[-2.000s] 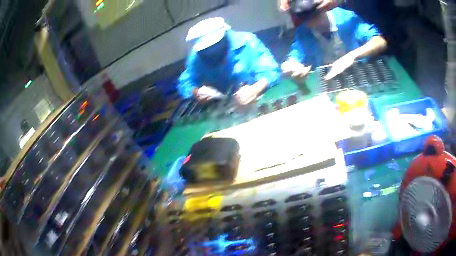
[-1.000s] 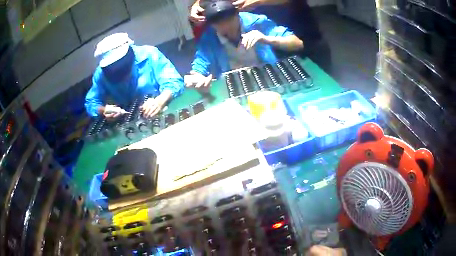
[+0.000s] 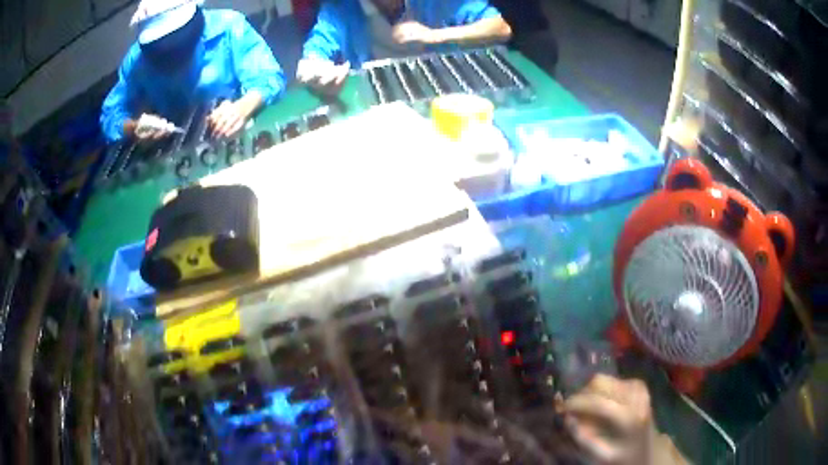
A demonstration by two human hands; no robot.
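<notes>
A clear ribbed blister tray (image 3: pixel 363 363) with columns of black components and short silver pins lies at the bottom centre, over a pale box. The box's blue display, yellow panel and red light show through the plastic. My right hand (image 3: pixel 610 420) is at the tray's right edge, blurred, with its fingers bent; whether it grips the edge or anything else cannot be told. My left hand is not in view.
Stacked filled trays (image 3: pixel 45 363) stand at left, racked ones (image 3: pixel 735 100) at upper right. An orange-red fan (image 3: pixel 699 281), blue bins (image 3: pixel 590 186), a yellow-topped container (image 3: pixel 463 113), a white sheet (image 3: pixel 354 182) and a black-and-yellow device (image 3: pixel 202 238) surround the tray. Two coworkers in blue sit opposite.
The view has swung right and down, so the coworkers sit higher and further left. My right hand, absent at first and then barely showing, is now further into view by the tray's right edge.
</notes>
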